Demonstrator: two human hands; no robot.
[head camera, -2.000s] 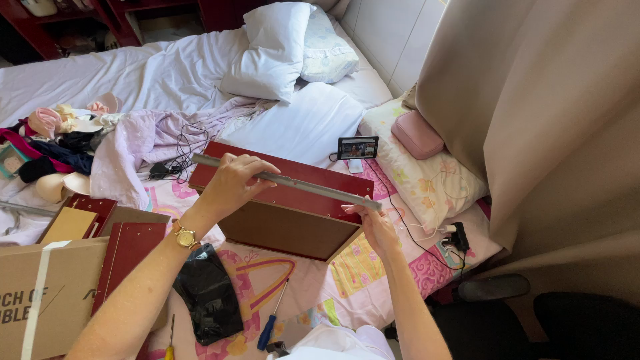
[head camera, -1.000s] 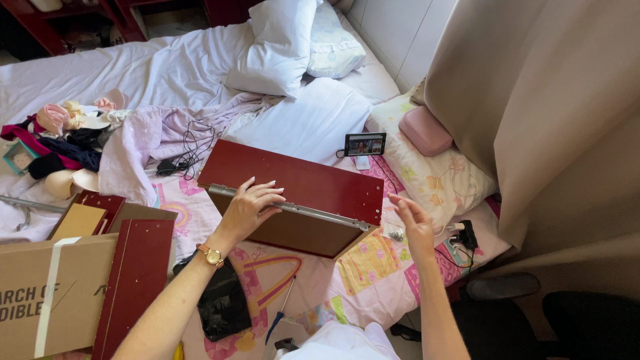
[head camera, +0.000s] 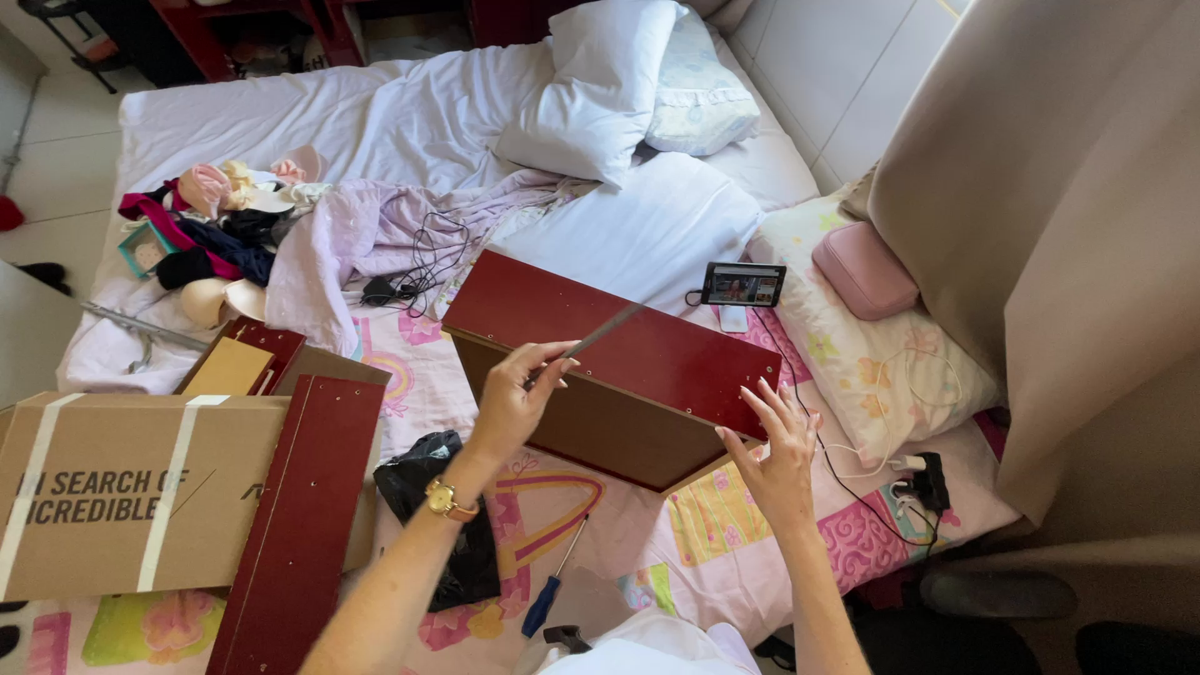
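Note:
A dark red drawer-like wooden box (head camera: 619, 347) stands on its side on the bed, its brown panel facing me. My left hand (head camera: 525, 389) grips a thin grey metal strip (head camera: 605, 330), which slants up over the box's red face. At the right end of that face, my right hand (head camera: 776, 441) rests its spread fingertips near the small holes, holding nothing. A blue-handled screwdriver (head camera: 553, 583) lies on the bedding, nearer to me, beside a black plastic bag (head camera: 469, 553). Part of a dark tool head (head camera: 567, 639) shows by the white cloth at my lap.
At left, a loose red board (head camera: 300, 525) leans over a cardboard box (head camera: 141, 487). Another metal rail (head camera: 141, 323) lies near piled clothes (head camera: 225, 225). A phone (head camera: 743, 284) stands behind the red box; cables and a black adapter (head camera: 928, 483) are at right.
The metal strip lay along the box's near edge; now it is lifted and slanted in my left hand. My right hand, which held its end two seconds ago, has let go and touches the box.

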